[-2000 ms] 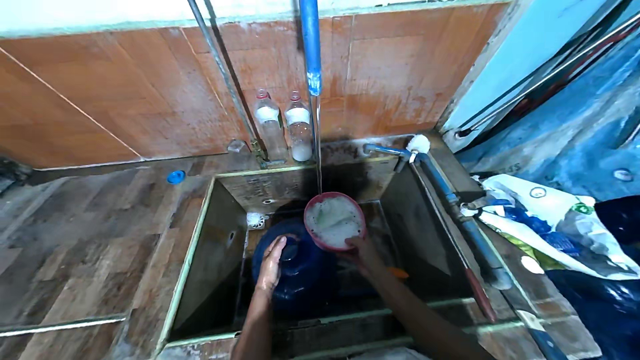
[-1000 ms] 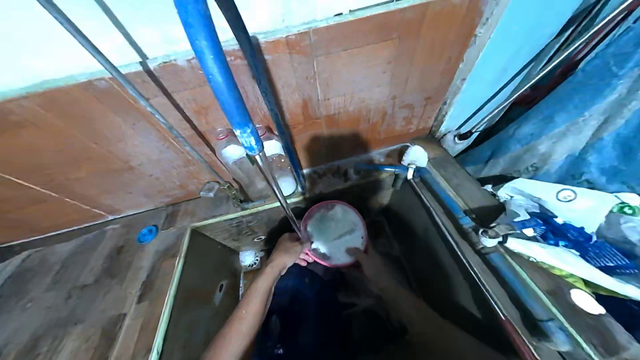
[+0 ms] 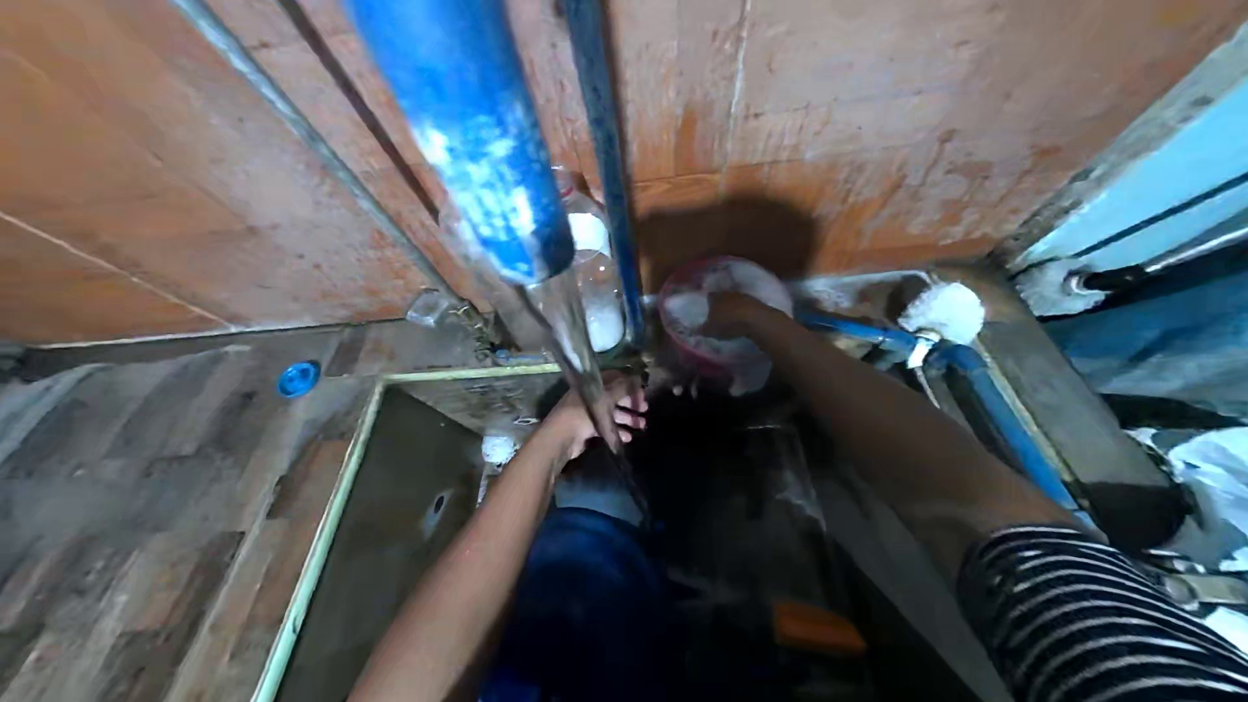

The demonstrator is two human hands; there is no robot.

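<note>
A pink-rimmed bowl of suds (image 3: pixel 707 361) is at the back edge of the sink basin, against the tiled wall. My right hand (image 3: pixel 731 317) reaches into it; whether the fingers grip anything is hidden. Just left of the bowl, my left hand (image 3: pixel 609 409) is by the stream of water (image 3: pixel 575 341), fingers partly curled, with nothing visible in them. That water runs from a blue pipe (image 3: pixel 487 156) close to the camera. Below my left hand a large blue container (image 3: pixel 585 585) lies in the dark basin, beside an orange object (image 3: pixel 817 629).
Clear plastic bottles (image 3: pixel 595 278) stand behind the basin (image 3: pixel 322 546). A blue cap (image 3: pixel 298 378) lies on the left ledge. Blue pipes (image 3: pixel 1004 419) with a white fitting run along the right edge, near a white plastic bag (image 3: pixel 1214 478).
The bowl has moved from over the basin, under the water, to its back edge. My left hand has come away from the bowl. The view has moved closer.
</note>
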